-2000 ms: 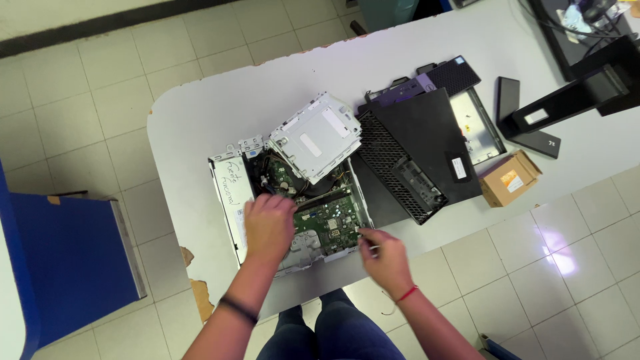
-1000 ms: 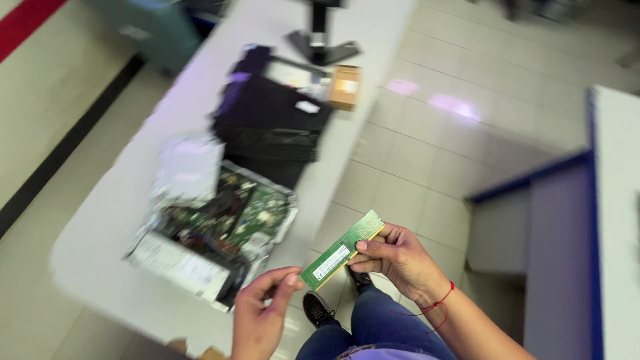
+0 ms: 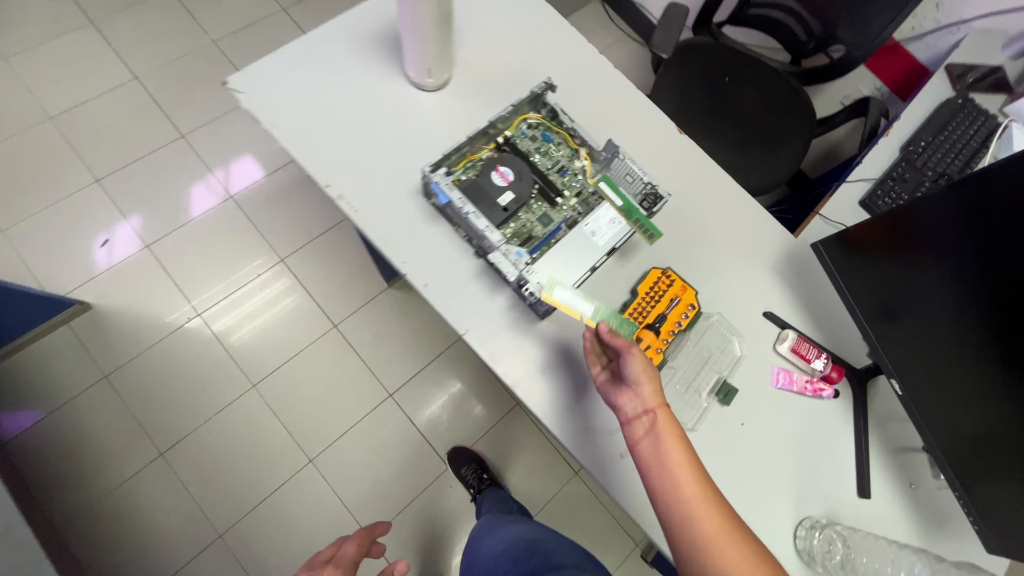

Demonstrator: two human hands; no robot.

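Observation:
My right hand [image 3: 622, 364] grips a green RAM module [image 3: 588, 308] by one end, blurred by motion, above the table edge. My left hand [image 3: 352, 552] is low in the view over the floor, fingers apart, holding nothing. Beyond the right hand an opened desktop computer chassis [image 3: 480, 252] lies on the white table, showing a black blower fan [image 3: 498, 188], yellow cables and a metal drive or cover [image 3: 584, 244]. Another green RAM module [image 3: 629, 210] rests across the chassis's right edge. Beside the right hand lies an orange screwdriver bit set [image 3: 662, 312] with its clear lid open.
A pale cylindrical bottle [image 3: 426, 48] stands at the far table end. To the right are a monitor [image 3: 944, 336] on its stand, a red-and-white bottle [image 3: 804, 352], a pink tube [image 3: 800, 382] and a clear plastic bottle [image 3: 872, 552]. An office chair [image 3: 732, 112] and keyboard [image 3: 932, 152] are beyond.
The view has swung to another table area with a different opened computer. One second ago both hands held the RAM module; now only my right hand does, and my left has let go.

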